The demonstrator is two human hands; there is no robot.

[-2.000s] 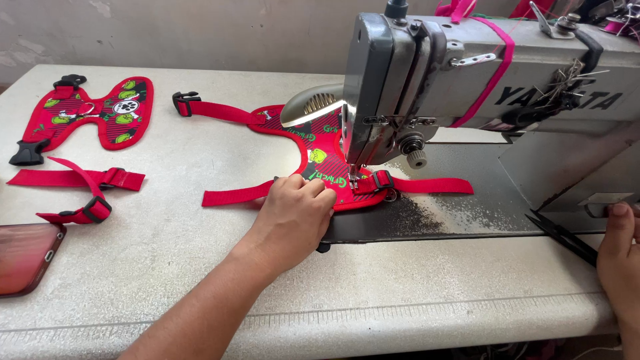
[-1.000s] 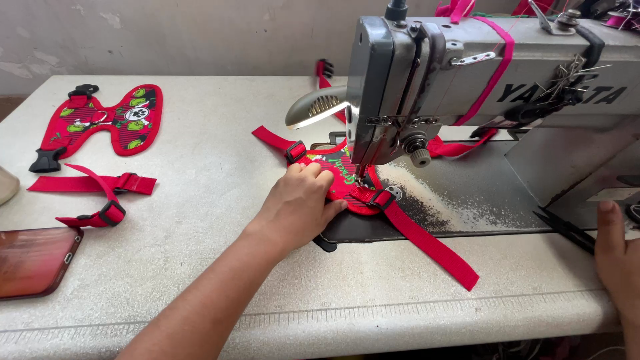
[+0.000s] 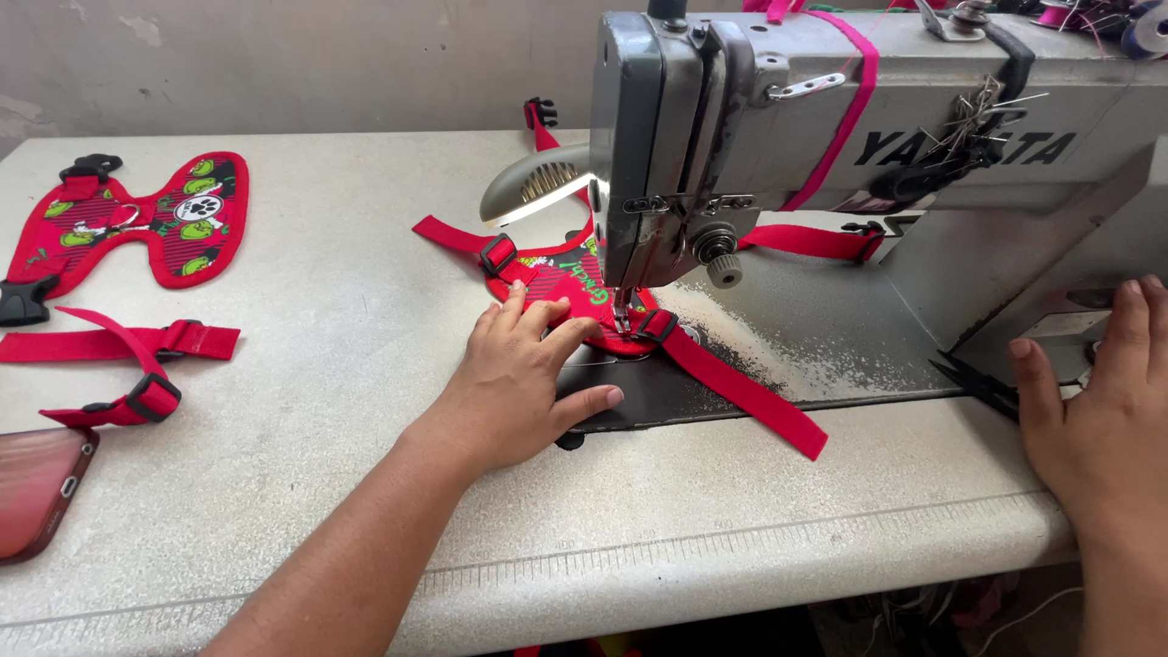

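Note:
A red printed fabric pet harness [image 3: 566, 283] lies under the presser foot [image 3: 622, 315] of a Yamata sewing machine [image 3: 730, 119]. My left hand [image 3: 520, 383], fingers spread, rests its fingertips on the harness's near left part, pressing it flat rather than gripping. Red webbing straps with black slide buckles stick out from it: one to the left, one [image 3: 748, 392] slanting toward the table's front edge. Behind the machine head, further straps end in black buckles. My right hand [image 3: 1095, 392] touches the machine's base at the right, thumb and fingers apart, beside black thread snips [image 3: 976, 383].
A second red harness [image 3: 128, 224] lies at the far left of the table [image 3: 301, 511], with red straps [image 3: 119, 347] in front of it and a phone [image 3: 41, 493] at the left edge. A lamp [image 3: 538, 187] shines by the needle. Light dust covers part of the machine bed.
The harness under the foot has turned, its near strap swinging from pointing right to slanting toward the front edge. My left hand's fingers have spread, with the thumb now off the fabric.

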